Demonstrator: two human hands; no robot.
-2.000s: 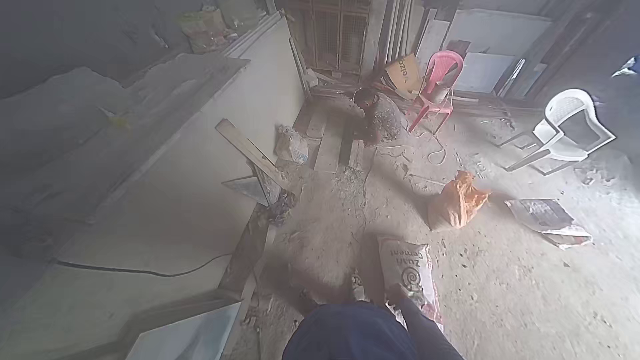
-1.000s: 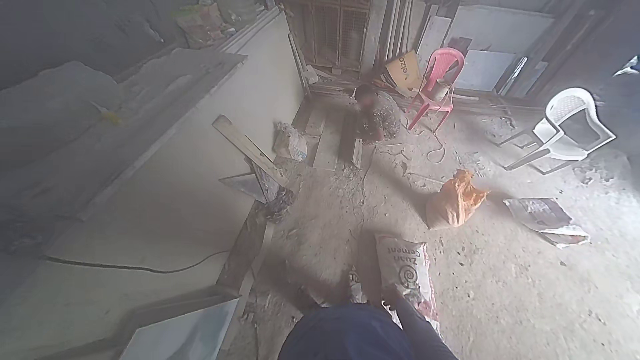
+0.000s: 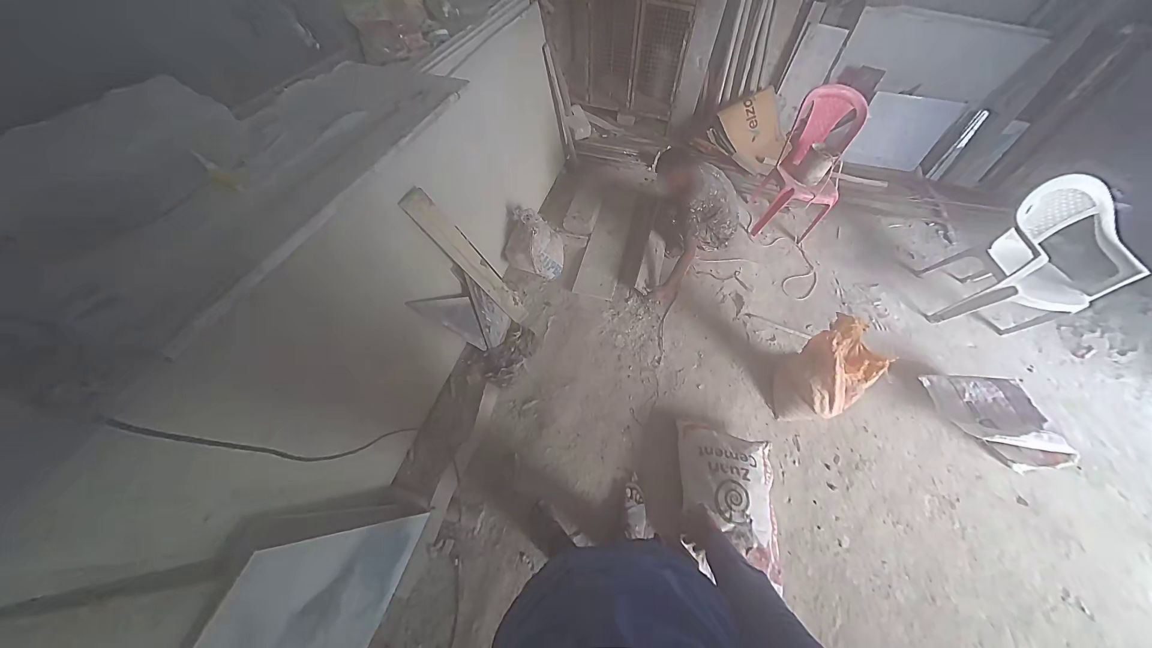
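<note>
My right hand (image 3: pixel 700 524) is a small, blurred shape at the end of a dark sleeve, at the near left side of a printed cement bag (image 3: pixel 727 481). It appears to touch the bag; its fingers cannot be made out. The bag lies flat on the dusty floor. Just left of it, a smaller piece of printed sacking (image 3: pixel 635 506) shows beyond my dark blue clothing, which fills the bottom centre. My left hand is not visible.
A co-worker (image 3: pixel 706 207) crouches ahead, one hand at the floor by long boards. An orange sack (image 3: pixel 828 373), flattened sack (image 3: pixel 999 418), white chair (image 3: pixel 1062 252) and pink chair (image 3: pixel 810 166) stand or lie right. Left are a pale wall (image 3: pixel 360 315), leaning plank (image 3: pixel 459 252) and panel (image 3: pixel 315 585).
</note>
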